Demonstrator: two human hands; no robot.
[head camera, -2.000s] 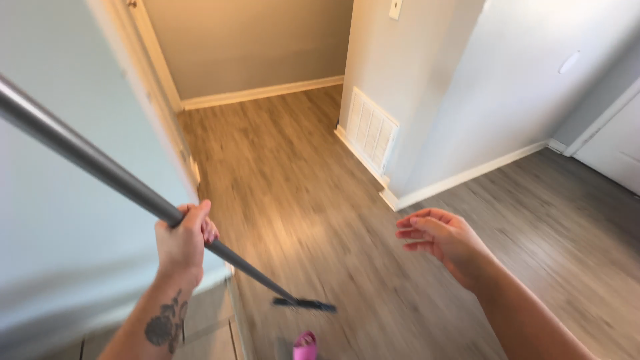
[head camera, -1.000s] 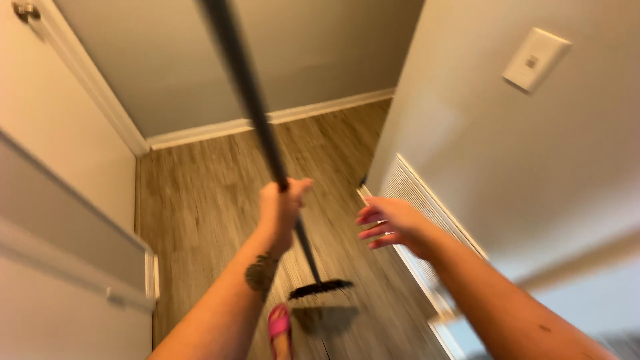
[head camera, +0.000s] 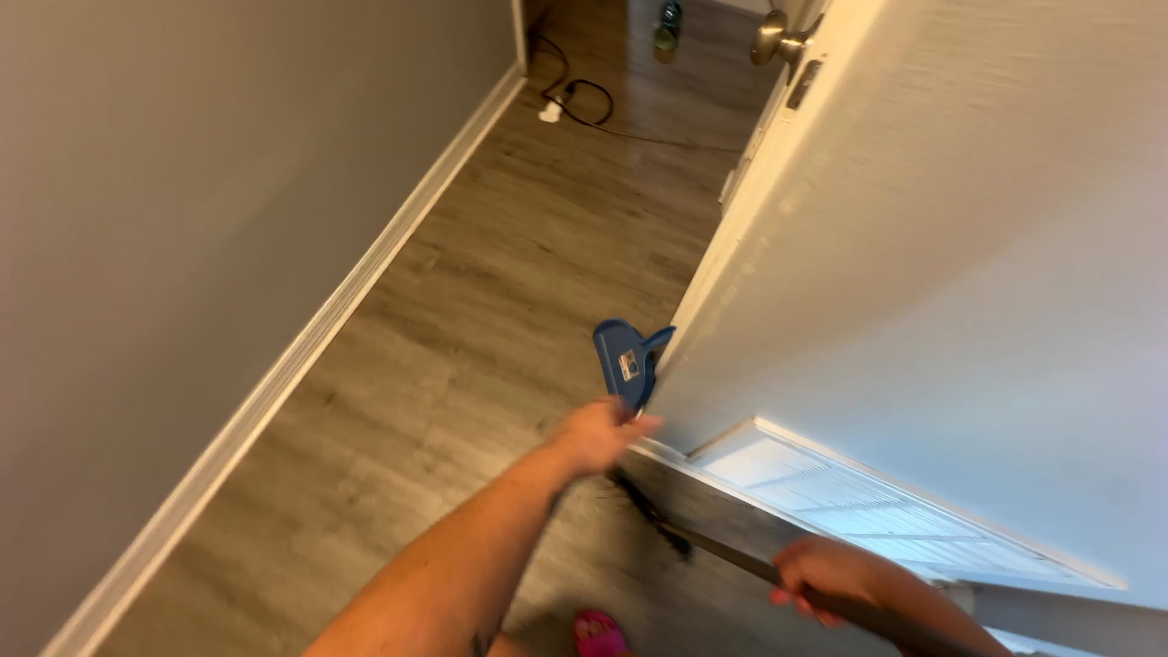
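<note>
A blue dustpan (head camera: 624, 363) with a sticker is on or just above the floor beside the door frame. My left hand (head camera: 598, 438) reaches out over its near end; blur hides whether the fingers grip it. Lower right, my right hand (head camera: 821, 579) is closed around the dark pole of a broom (head camera: 721, 550). The broom's black bristle head (head camera: 652, 516) rests on the wood-look floor below my left hand. A foot in a pink sandal (head camera: 599, 633) shows at the bottom edge.
A grey wall with a white baseboard (head camera: 365, 274) runs along the left. On the right are a metal doorknob (head camera: 776, 38), the door frame and a white wall vent (head camera: 876, 502). Farther off, a dark cord (head camera: 593, 105) and a green bottle (head camera: 669, 27) lie on the floor.
The broom pole was in my left hand and is now in my right. My left hand has come to the dustpan. The view has turned strongly toward another doorway.
</note>
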